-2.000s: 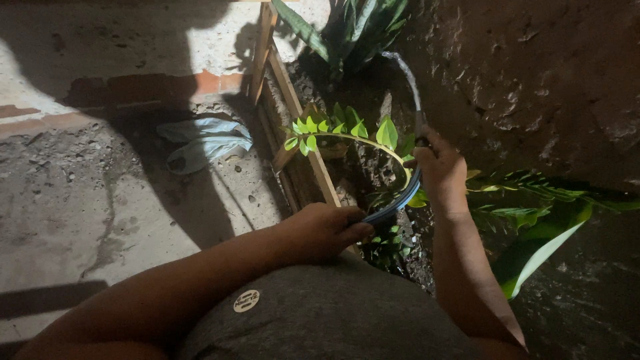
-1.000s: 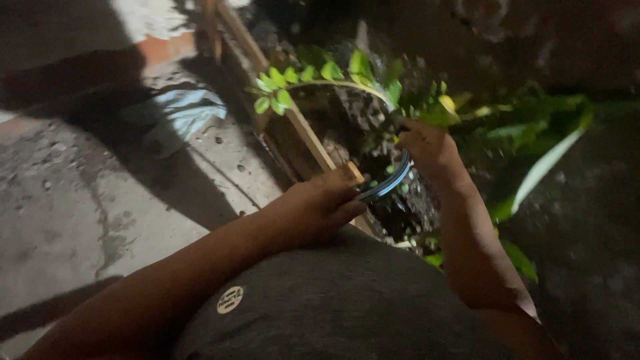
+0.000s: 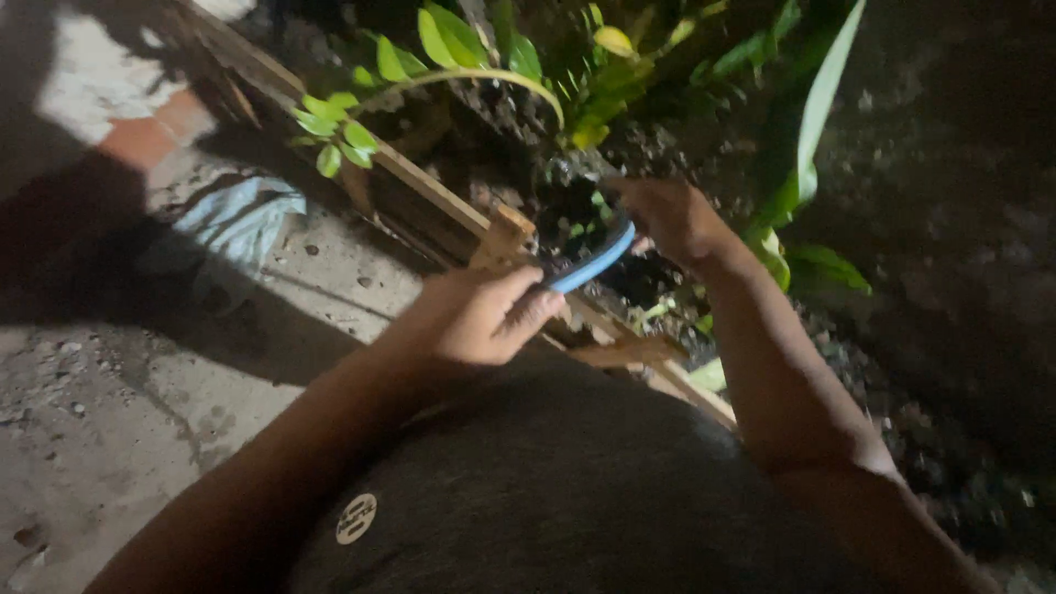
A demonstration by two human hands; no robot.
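A blue hose (image 3: 592, 266) runs in a curve between my two hands. My left hand (image 3: 487, 318) is closed around its lower end, next to a wooden frame's post. My right hand (image 3: 672, 219) grips the upper end over dark soil; its fingertips are blurred and in shadow. Just beyond the right hand there is a faint pale spray or splash, too blurred to tell which. A green leafy stem (image 3: 495, 76) arches above both hands, its leaf tips hanging over the wooden rail.
A wooden rail (image 3: 429, 186) crosses diagonally between the concrete floor (image 3: 330, 330) and the planted soil. A crumpled pale plastic bag (image 3: 239, 219) lies on the floor at left. A long broad leaf (image 3: 817, 107) rises at right, beside a dark rough wall or ground.
The arching stem, earlier close against my right hand, now stands apart above it. Both hands still hold the hose. The view has shifted noticeably.
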